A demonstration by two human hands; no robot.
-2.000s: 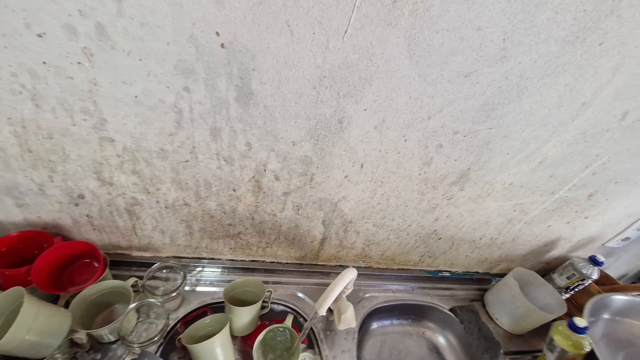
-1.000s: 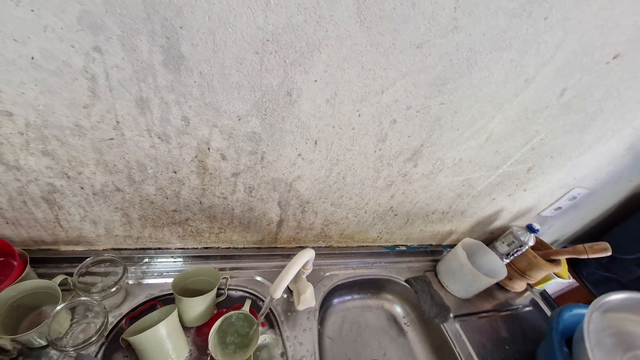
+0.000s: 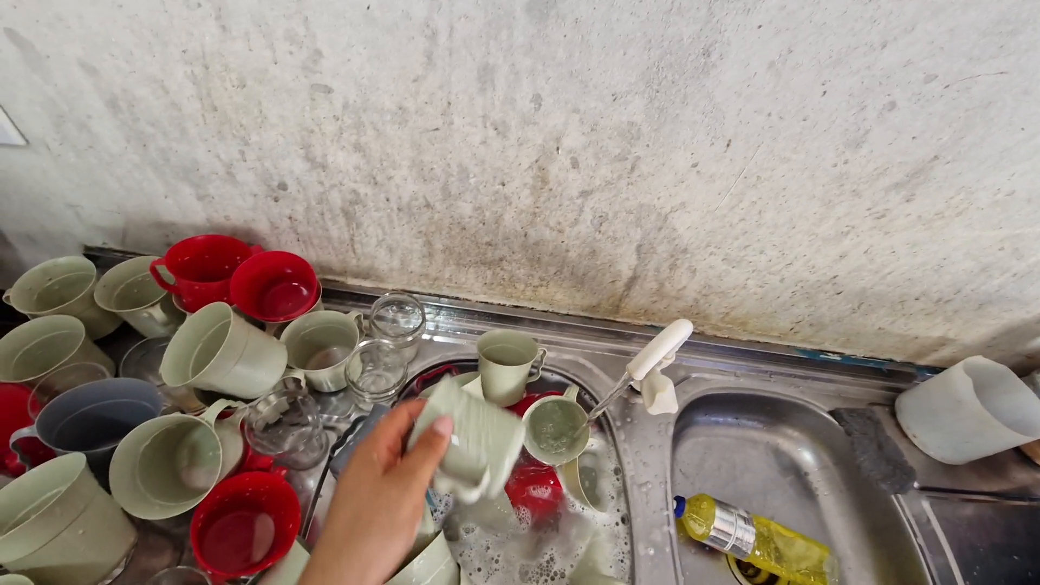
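Observation:
My left hand (image 3: 382,487) is shut on a pale green plastic mug (image 3: 470,439), tilted and blurred, over the round basin of soapy water (image 3: 528,532). Right of it, water from the white tap (image 3: 662,349) runs into another green mug (image 3: 556,429). A green mug (image 3: 508,367) stands upright at the basin's back. A red item (image 3: 535,487) lies partly in the suds. No right hand shows in the view.
Many green mugs (image 3: 223,349), red cups (image 3: 244,524) and glass jars (image 3: 378,370) crowd the left drainboard. A bottle of yellow liquid (image 3: 756,540) lies in the right basin (image 3: 780,455). A dark grey cloth (image 3: 873,449) and a white tub (image 3: 967,410) are beyond.
My left hand has come into view with a green mug in it. A yellow bottle now lies in the right basin. The view has swung left.

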